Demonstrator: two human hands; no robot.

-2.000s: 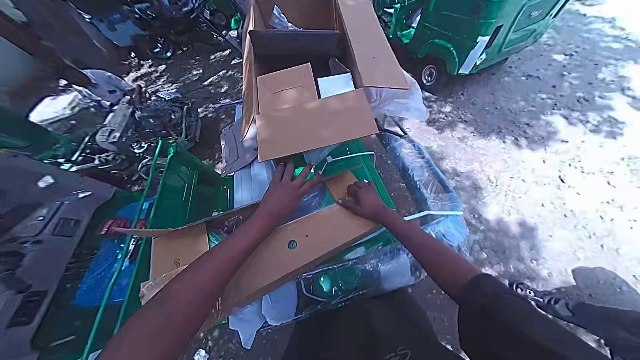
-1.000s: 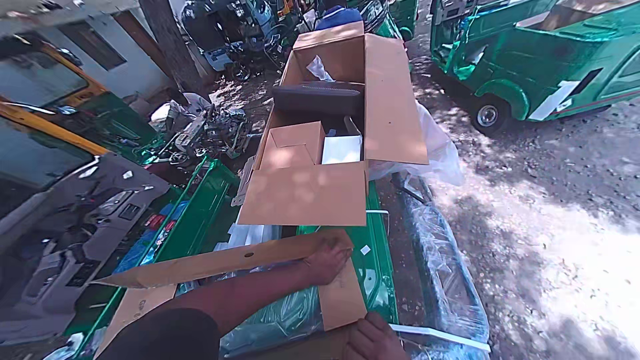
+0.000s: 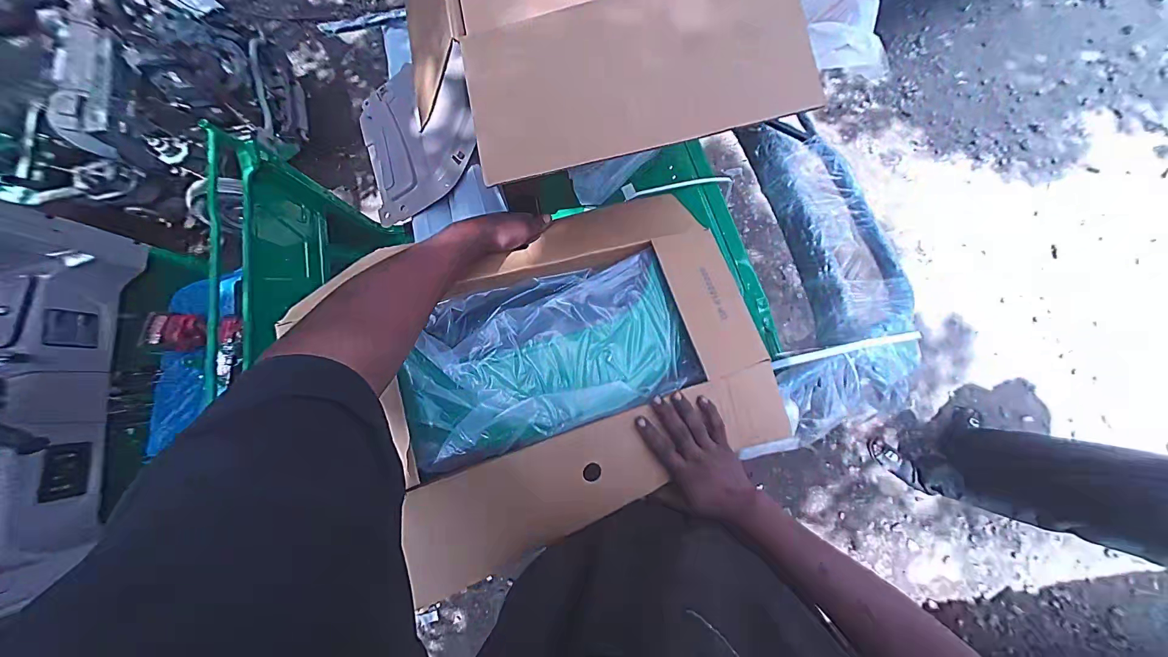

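Observation:
A cardboard box [image 3: 730, 310] lies before me with its flaps folded outward. Inside it are green parts wrapped in clear plastic film [image 3: 547, 365]. My left hand [image 3: 513, 234] is at the far flap, touching its outer edge; its fingers are mostly hidden, so its grip is unclear. On the near flap, right of a round hole, my right hand [image 3: 698, 456] rests palm down with its fingers spread.
A larger open cardboard box [image 3: 639, 91] stands beyond. Green metal body panels [image 3: 283, 228] are at left, beside a grey moulded panel [image 3: 55, 365]. Plastic-wrapped tubing [image 3: 830, 246] lies at right. Another person's leg [image 3: 1049, 474] shows at the right edge.
The raised flap has been folded outward, and the wrapped contents now show more fully. My right hand has come onto the near flap. The view has tilted down.

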